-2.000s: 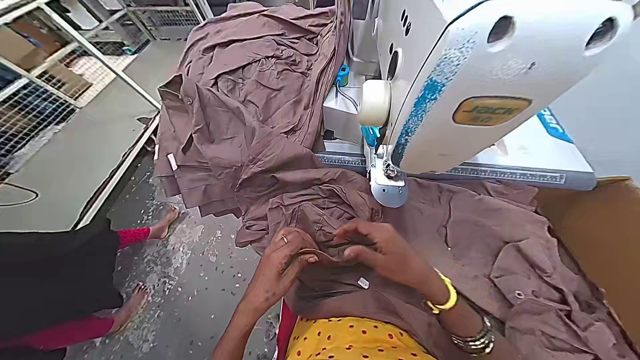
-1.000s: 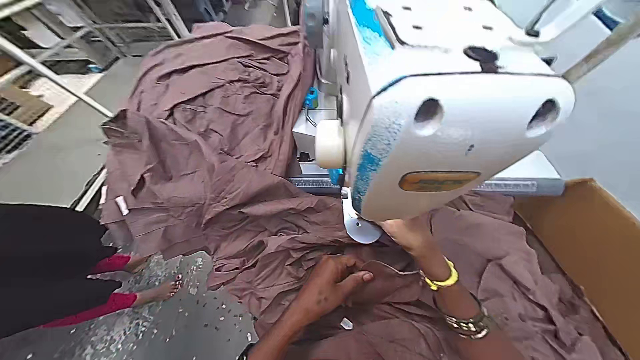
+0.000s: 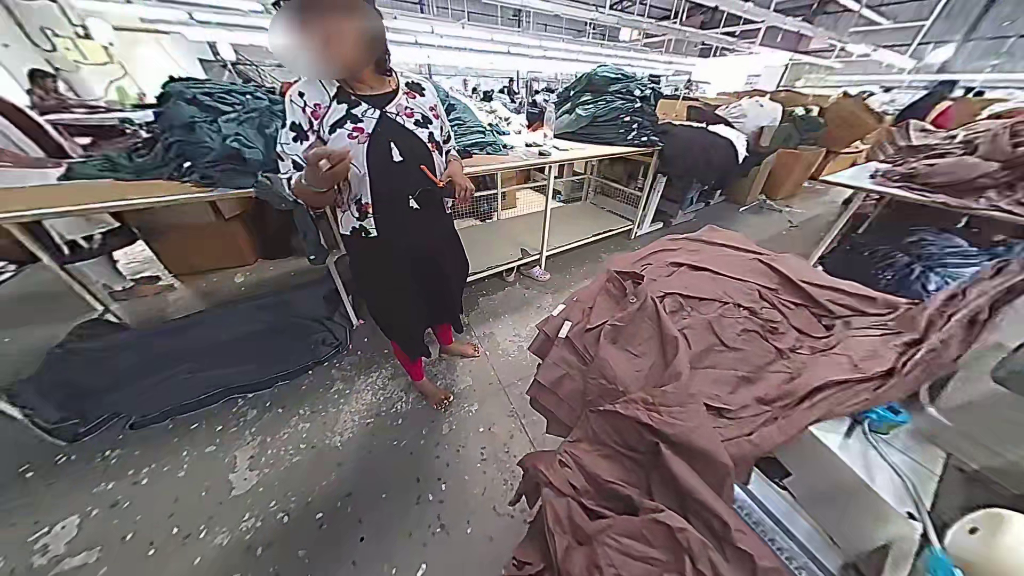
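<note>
Neither my left hand nor my right hand shows in the frame of now. A large heap of brown cloth garments (image 3: 720,344) lies across the sewing table at the right, its folds hanging over the near side. Small white tags (image 3: 565,329) stick out at its left edge. Of the sewing machine, only a cream-coloured round part (image 3: 988,540) shows at the lower right corner, with a blue fitting and a grey cable (image 3: 900,472) beside it. A metal strip with ruler marks (image 3: 772,532) runs along the table by the cloth.
A person (image 3: 400,200) in a black apron stands barefoot on the speckled floor (image 3: 320,480). Behind are long tables with piles of dark green garments (image 3: 608,104), a wire-mesh shelf and cardboard boxes (image 3: 788,172). Dark cloth (image 3: 184,360) lies low at the left.
The view has swung up and to the left, away from the machine head. Both my hands, earlier on the brown cloth near the needle area, are out of view.
</note>
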